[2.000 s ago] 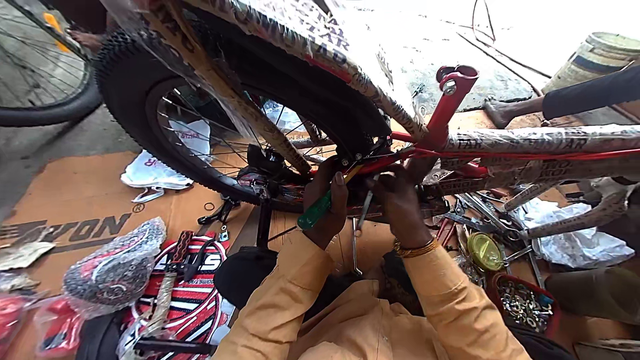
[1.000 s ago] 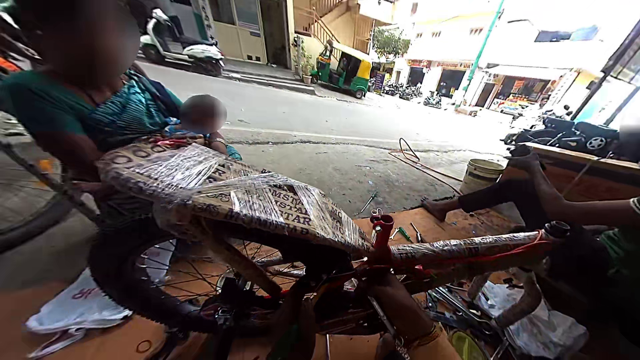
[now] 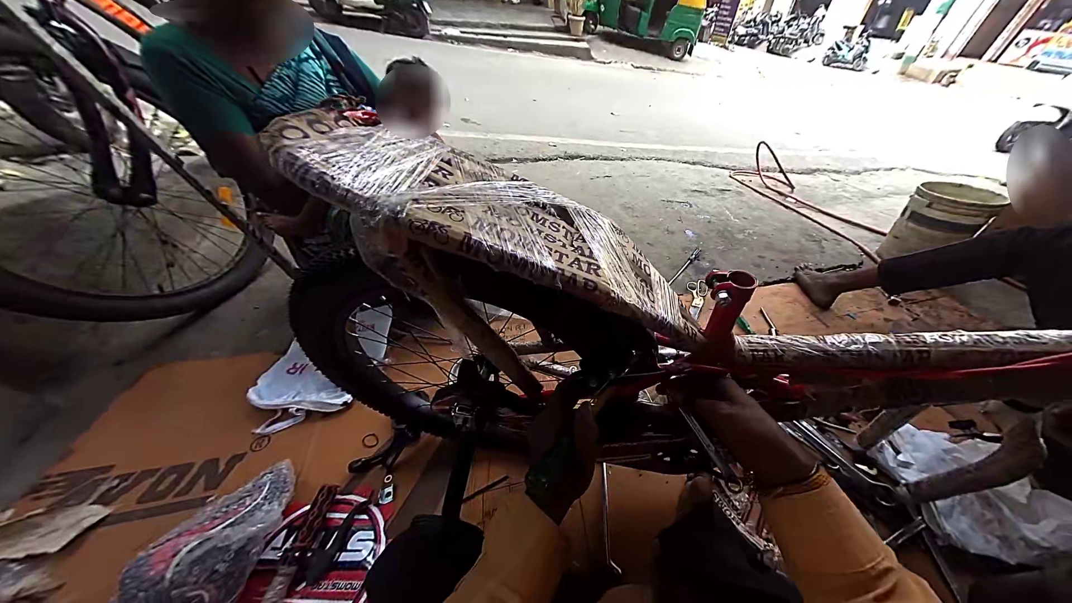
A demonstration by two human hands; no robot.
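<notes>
A red bicycle frame lies across my view, its top tube (image 3: 888, 345) and rear part wrapped in printed paper and clear plastic. My left hand (image 3: 563, 448) is closed around a green-handled screwdriver (image 3: 548, 471), its tip up near the frame joint below the seat tube (image 3: 722, 314). Close to that joint, under the wrapped tube, my right hand (image 3: 737, 419) reaches in with a metal spanner (image 3: 708, 444) beside or in its fingers; shadow hides its grip. The rear wheel (image 3: 335, 360) with its black tyre stands to the left.
Bubble-wrapped parts (image 3: 209, 536), a white plastic bag (image 3: 297, 381) and loose tools lie on cardboard (image 3: 193, 419). A person in teal (image 3: 226, 109) and a small child (image 3: 414, 96) are beyond the wheel. At right are a seated person's leg (image 3: 946, 268), a bucket (image 3: 946, 218) and a hose (image 3: 804, 201).
My view has tilted up from the hands to the street and partly back down. Both hands stay at the frame joint, with the green-handled tool in the left.
</notes>
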